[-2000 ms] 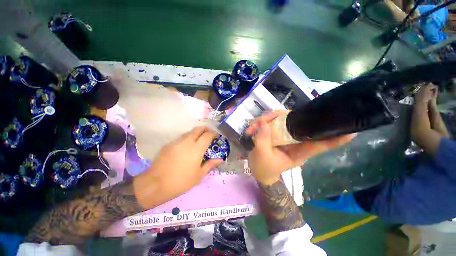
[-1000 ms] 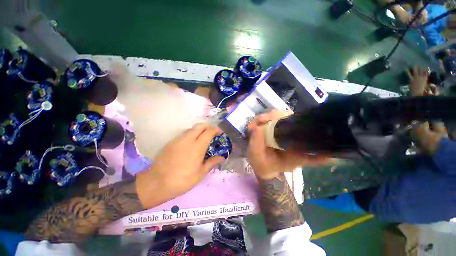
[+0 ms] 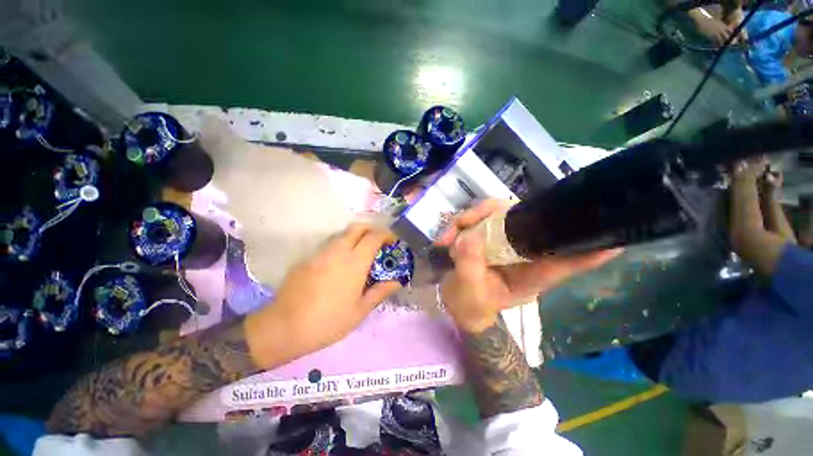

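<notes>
My left hand point(image 3: 325, 289) grips a black cylindrical unit on the pink work mat point(image 3: 357, 347); its round circuit board point(image 3: 390, 264) faces up between thumb and fingers. My right hand point(image 3: 486, 272) holds the electric screwdriver point(image 3: 597, 200), a thick black barrel with a pale nose, lying slanted with the nose toward the board. The driver tip is blurred, so contact with the board cannot be told. The white screw feeder point(image 3: 517, 134) stands just behind the driver nose, its dark opening showing.
Several black units with wires point(image 3: 162, 234) stand at the left. Two more units point(image 3: 406, 151) stand beside the feeder. A pale edge rail point(image 3: 294, 127) borders the green conveyor point(image 3: 294, 53). Another person's arm point(image 3: 753, 214) and blue sleeve show at the right.
The screwdriver barrel dipped and came back up slightly in my right hand. My left hand stays on the unit. Dark units on the conveyor at the upper right have shifted left.
</notes>
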